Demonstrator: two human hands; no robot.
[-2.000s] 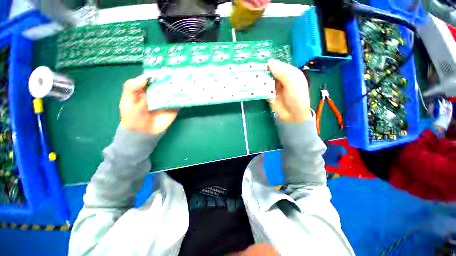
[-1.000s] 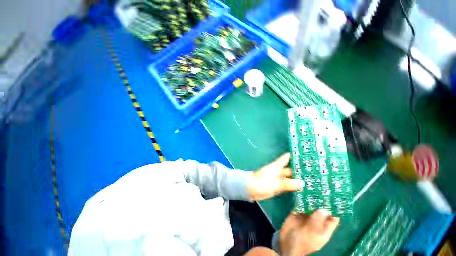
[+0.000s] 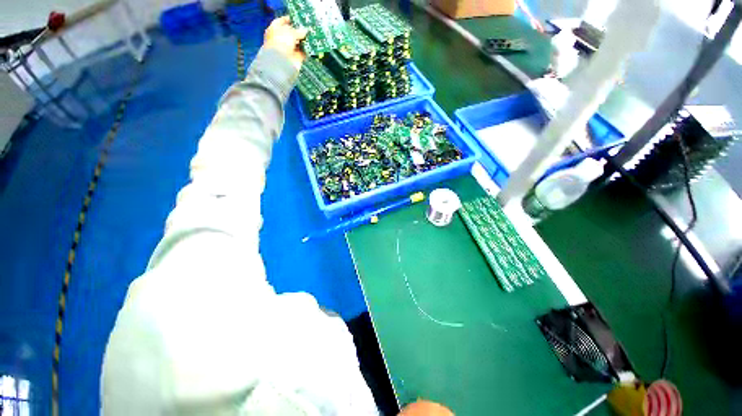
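My left hand (image 3: 285, 38) is at the far end of my outstretched arm, at the top of the view. It grips one end of a green PCB panel (image 3: 316, 20), which is partly cut off by the top edge. The panel is over stacked board panels (image 3: 355, 65) with yellow-black parts. I cannot tell if it touches them. My right hand is not clearly in view; only a blurry patch of skin shows at the bottom edge.
A blue bin (image 3: 328, 209) of small assembled boards stands before the stacks. Solder spool (image 3: 443, 207), blue tube with yellow parts (image 3: 350, 223), another PCB panel (image 3: 500, 244), loose solder wire (image 3: 413, 296), fan (image 3: 579, 341) and yellow roll (image 3: 643, 399) are on or beside the green mat.
My view has turned left. The panel, held in both hands before, has moved out to the stacks in my left hand alone. My right hand has let it go.
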